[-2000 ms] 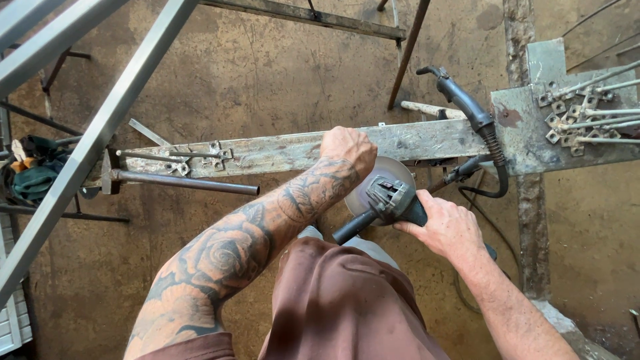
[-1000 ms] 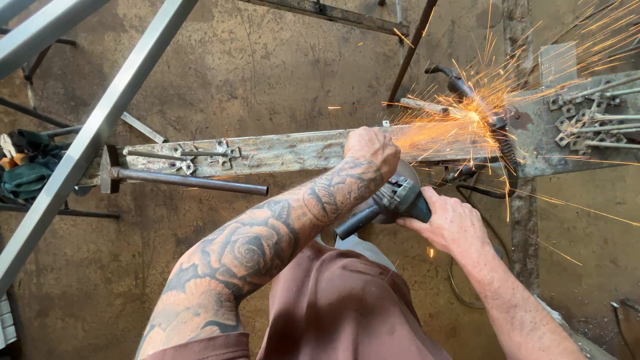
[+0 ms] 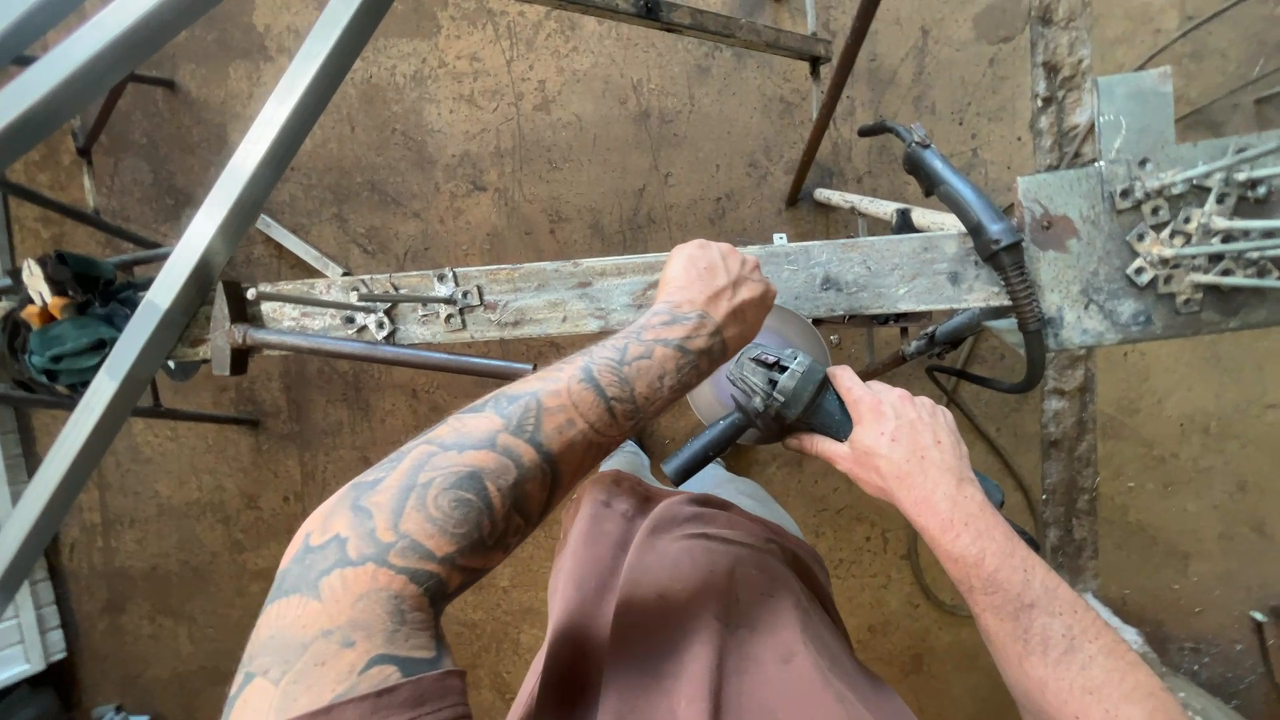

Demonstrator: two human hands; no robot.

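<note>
My right hand (image 3: pixel 895 435) is closed around the body of an angle grinder (image 3: pixel 780 385), whose side handle points down and left with no hand on it. The grinder's disc (image 3: pixel 805 335) lies below the near edge of a long metal beam (image 3: pixel 880 270); no sparks show. Curled over the beam is my left hand (image 3: pixel 715 285), fingers hidden beneath it, so what it grips, if anything, cannot be told. Several rods with small square metal plates (image 3: pixel 455 300) lie on the beam's left part, beside a hammer (image 3: pixel 385 352).
A welding torch (image 3: pixel 965 200) lies across the beam's right end. Beyond it, a steel plate (image 3: pixel 1070 290) carries several rods with square plates (image 3: pixel 1190 235). A grey square tube (image 3: pixel 200 240) slants across the left, near pliers (image 3: pixel 38 283) in a bag. Cables run along the floor.
Orange sparks flew from the disc toward the torch one second ago and are gone now. The grinder has tilted, its disc showing broader again. My left hand remains over the beam.
</note>
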